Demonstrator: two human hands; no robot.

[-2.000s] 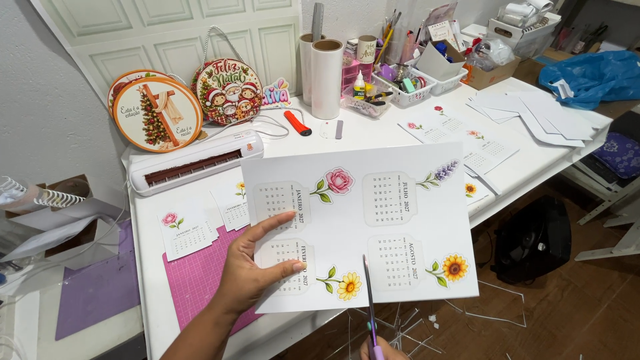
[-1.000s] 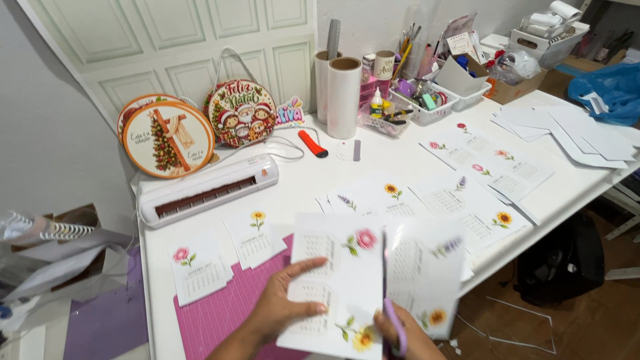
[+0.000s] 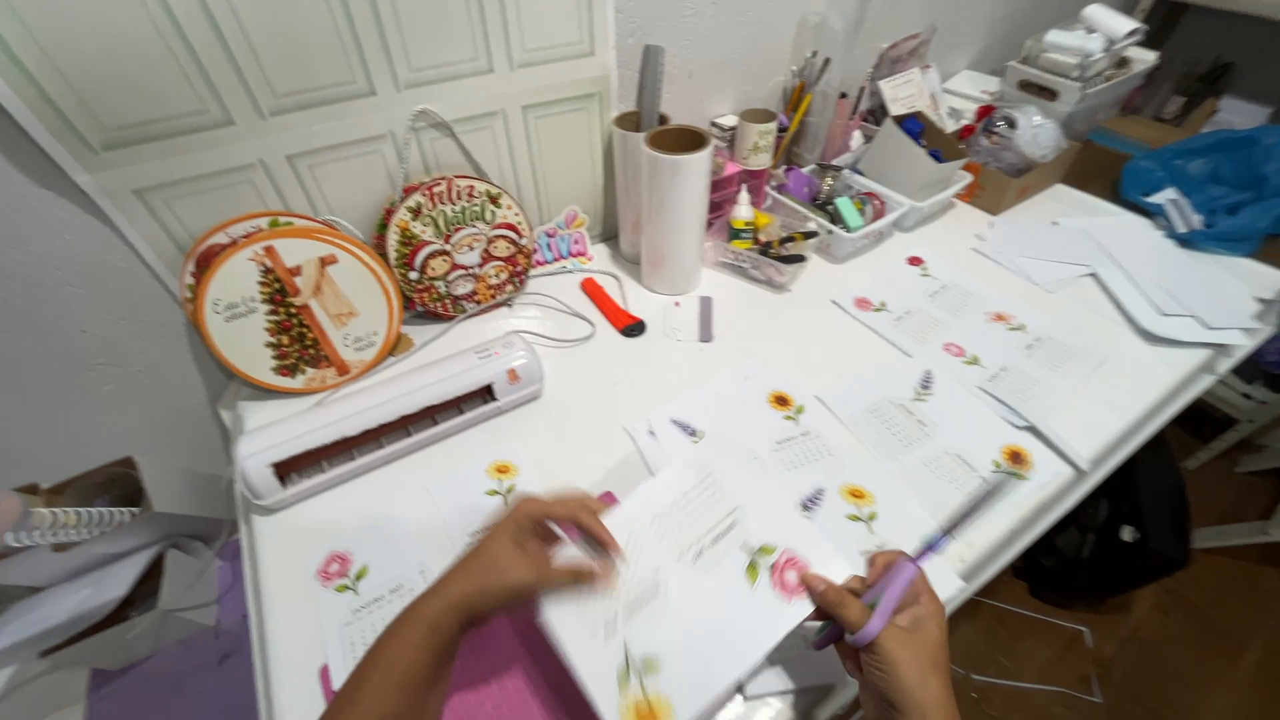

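A printed calendar sheet with a pink rose and a yellow flower point(image 3: 690, 580) is between my hands, above the pink cutting mat point(image 3: 515, 665). My left hand point(image 3: 540, 550), blurred, is at the sheet's left part; whether its fingers grip it cannot be told. My right hand point(image 3: 890, 630) holds purple-handled scissors point(image 3: 885, 605), blades pointing up and right, with the thumb at the sheet's right edge. Small cut calendar pieces point(image 3: 365, 600) lie left of the mat. More flower-printed calendar sheets point(image 3: 800, 450) lie on the white table beyond my right hand.
A white laminator point(image 3: 390, 420) stands at the table's left, before round Christmas signs point(image 3: 300, 310). Upright film rolls point(image 3: 677, 210), a red-orange cutter point(image 3: 612, 307) and baskets of supplies point(image 3: 850, 210) are farther back. White papers point(image 3: 1150, 270) and a blue plastic bag point(image 3: 1210, 190) are at right.
The half sheet with the lavender and sunflower, beside the scissors one second ago, is apart from the piece between my hands. The scissors have swung from the sheet's edge to point right.
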